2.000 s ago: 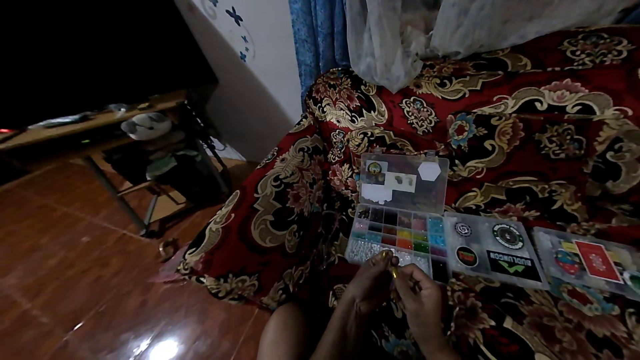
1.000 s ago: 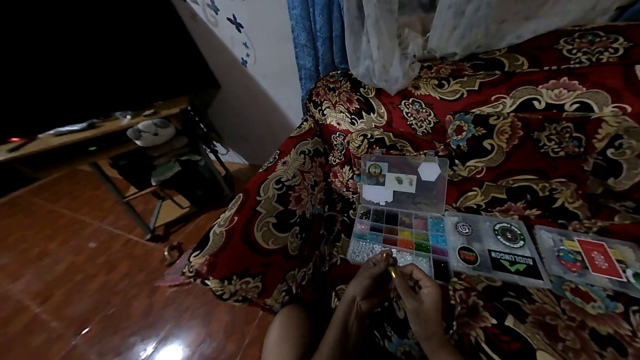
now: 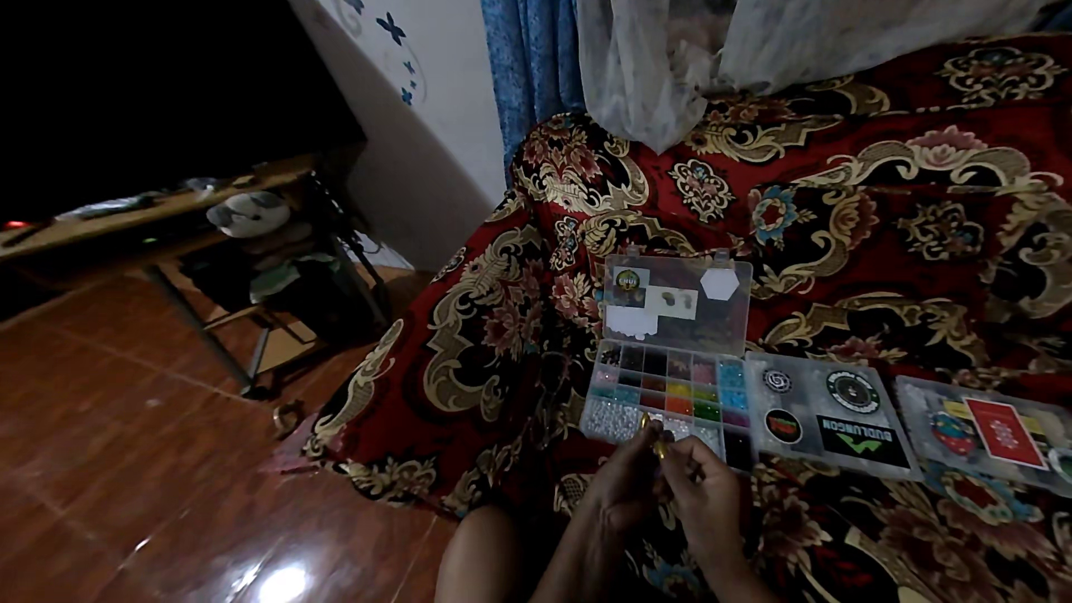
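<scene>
My left hand point(image 3: 621, 479) and my right hand point(image 3: 705, 494) meet at the fingertips just in front of an open clear plastic bead organizer point(image 3: 591, 425). Yellow or gold glints show at the fingertips of both hands; whether these are nails or a small held item cannot be told. The fingers are bent and pinched close together, and anything between them is too small and dark to make out. Beads of several colours fill the organizer's compartments, with clear ones point(image 3: 615, 420) in the front row. Its raised lid point(image 3: 712, 322) bears stickers and leans back on the sofa.
Two closed plastic cases, one with round stickers point(image 3: 816, 452) and one with a red card point(image 3: 1005, 433), lie to the right on the patterned sofa cover point(image 3: 494, 335). My bare knee point(image 3: 481, 553) is at the lower middle. A wooden stand point(image 3: 285, 172) with a plush toy point(image 3: 249, 214) stands left.
</scene>
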